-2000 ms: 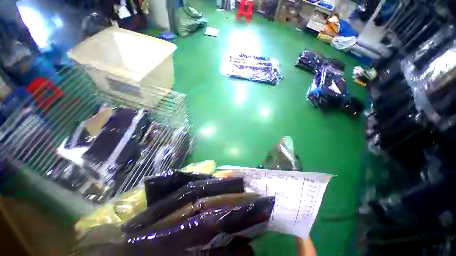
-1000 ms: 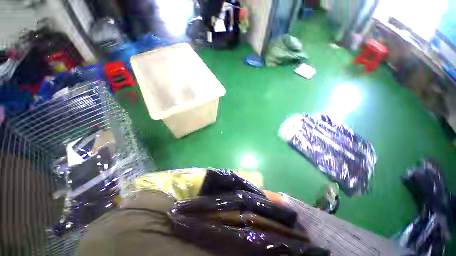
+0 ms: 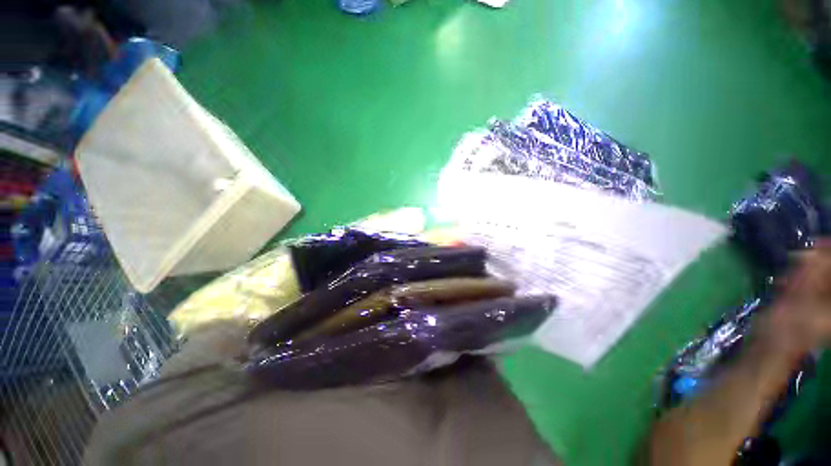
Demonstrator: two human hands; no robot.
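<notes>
A stack of folded dark and brown polybagged garments [image 3: 410, 319] lies across my grey-brown clothing, with a yellow bagged piece [image 3: 241, 296] behind it. A white printed sheet [image 3: 583, 264] sticks out to the right from behind the stack; its print is blurred. My left hand [image 3: 448, 240] shows only as a sliver of skin at the stack's top edge, where stack and sheet meet; the rest is hidden. My right hand [image 3: 806, 296] is at the right edge, blurred and partly cut off, apart from the sheet; its fingers cannot be made out.
A cream bin [image 3: 182, 187] stands at the left on the green floor [image 3: 364, 100]. A wire cart [image 3: 55, 337] is at lower left. A shiny bagged bundle [image 3: 583, 141] lies on the floor behind the sheet. More dark bagged items [image 3: 774, 214] lie at right.
The view has swung and tilted further down. The sheet now shows more fully, spread to the right of the stack. My right hand, unseen one second ago, has come in at the right.
</notes>
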